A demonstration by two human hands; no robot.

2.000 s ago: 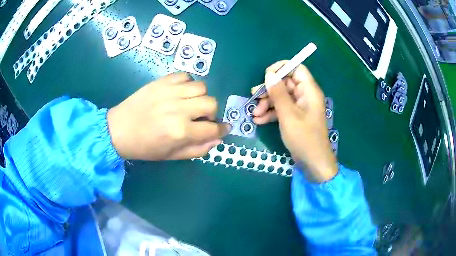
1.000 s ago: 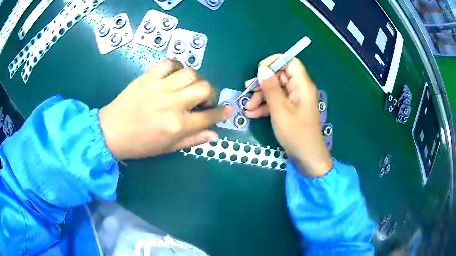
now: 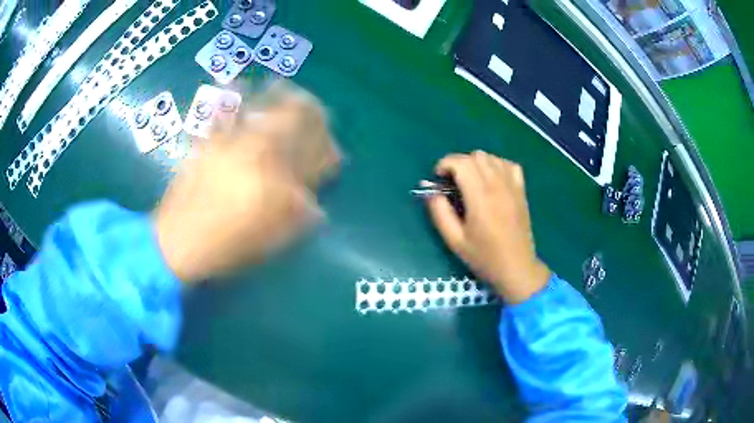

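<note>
My right hand (image 3: 492,219) is closed around slim metal tweezers (image 3: 430,190) that point left, partly hidden by the fingers. My left hand (image 3: 248,178) is badly blurred, at the left beside a pale lens cover (image 3: 202,109); whether it holds anything cannot be told. Another lens cover (image 3: 156,122) lies left of that one. Three grey covers, one of them here (image 3: 283,51), lie close together at the top. A white strip with two rows of dark holes (image 3: 423,294) lies below and between the hands, its right end at my right wrist.
Perforated white strips (image 3: 107,83) lie at upper left. A large black panel (image 3: 537,91) on a white sheet is at upper right, with small clustered parts (image 3: 632,194) below it and a smaller black panel (image 3: 678,223) near the metal rim. Clear plastic (image 3: 186,392) is at lower left.
The lens cover between my hands no longer shows there. My left hand has moved left and away from my right hand. The tweezers have swung down to point left. The view has shifted.
</note>
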